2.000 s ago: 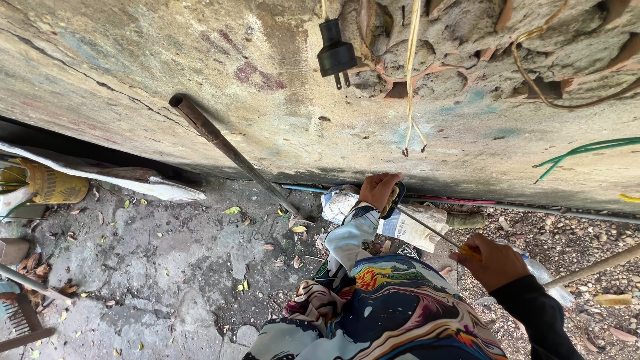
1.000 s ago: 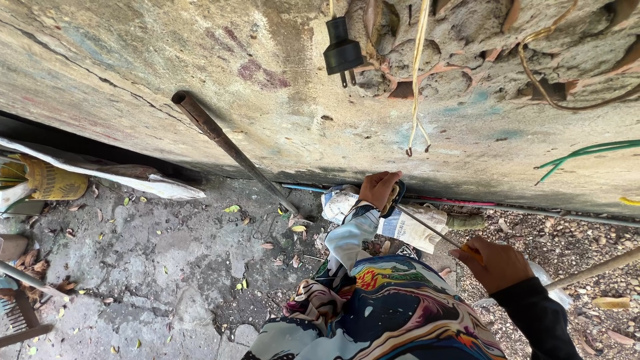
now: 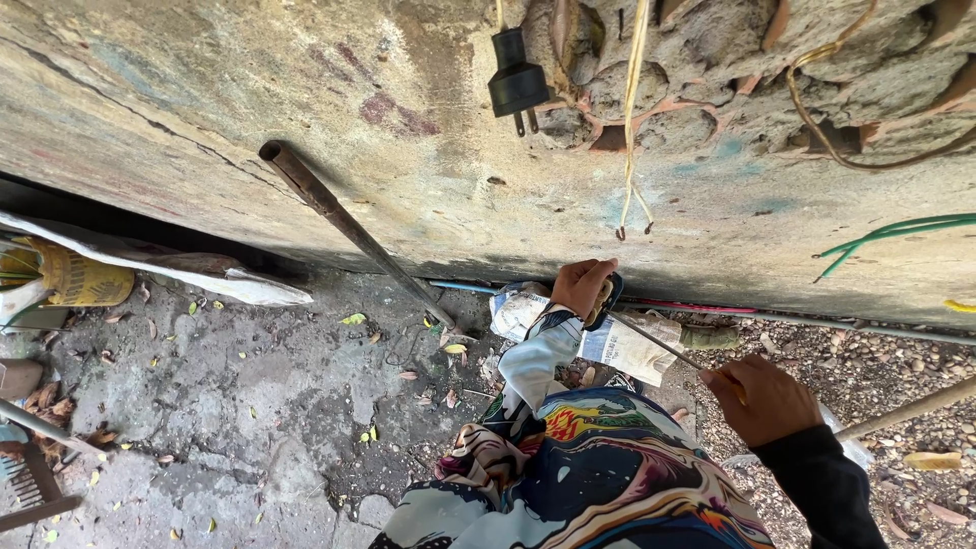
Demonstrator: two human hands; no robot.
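My left hand (image 3: 583,288) grips a small dark-rimmed object (image 3: 604,302) low beside the wall; its kind is hard to tell, as my fingers cover part of it. In my right hand (image 3: 762,398), at the lower right, is the orange handle of a long thin screwdriver (image 3: 659,343). Its shaft slants up and left, and its tip end meets the object in my left hand. A printed white sack (image 3: 629,349) lies on the ground beneath the shaft. Above my left hand, a pale two-strand wire (image 3: 631,114) with split ends hangs down.
A black two-prong plug (image 3: 517,80) hangs before the weathered wall (image 3: 427,191). A rusty metal pipe (image 3: 351,229) leans there. Green wires (image 3: 892,232) are at right, near a wooden pole (image 3: 907,408). A yellow bucket (image 3: 84,274) and a rake head (image 3: 34,484) lie left.
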